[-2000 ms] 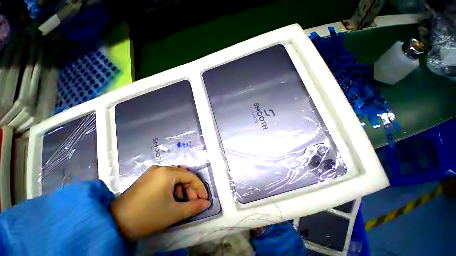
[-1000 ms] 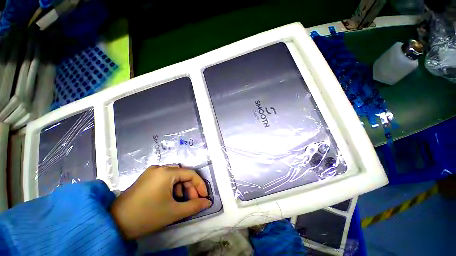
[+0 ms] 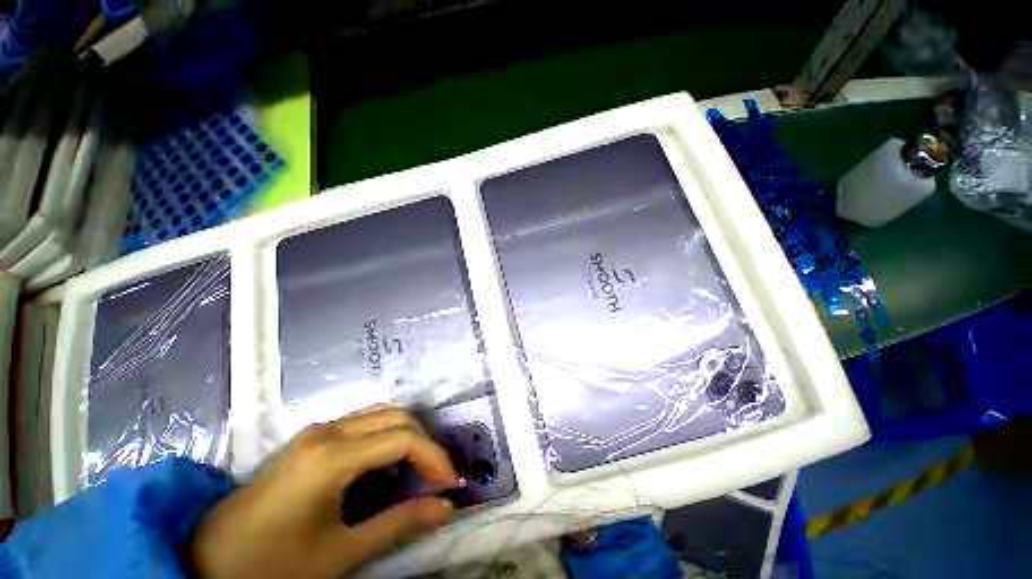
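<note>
My left hand [image 3: 328,486], bare in a blue sleeve, reaches in from the left over the lower part of the middle tablet [image 3: 373,271]. Its thumb and index finger are slightly apart at the black camera module [image 3: 475,439], whose lenses partly show. I see nothing clearly held; the other fingers are curled. Clear wrinkled film [image 3: 436,390] lies across this tablet above the module. The right tablet [image 3: 600,260] and left tablet [image 3: 158,373] lie under shiny film in the white foam tray [image 3: 498,288]. My right hand is not distinguishable; blue cloth shows below the tray.
A blue sheet of dark dots [image 3: 198,175] lies back left, beside stacked trays [image 3: 57,192]. Blue film scraps [image 3: 781,204], a white bottle [image 3: 888,187] and clear bags [image 3: 996,164] are at the right. A lower tray [image 3: 775,515] shows beneath the near edge. Thin strands cross that edge.
My left thumb and index finger have parted from their pinch, and the hand has shifted slightly down and left. More of the camera module shows. The tray sits slightly lower in view.
</note>
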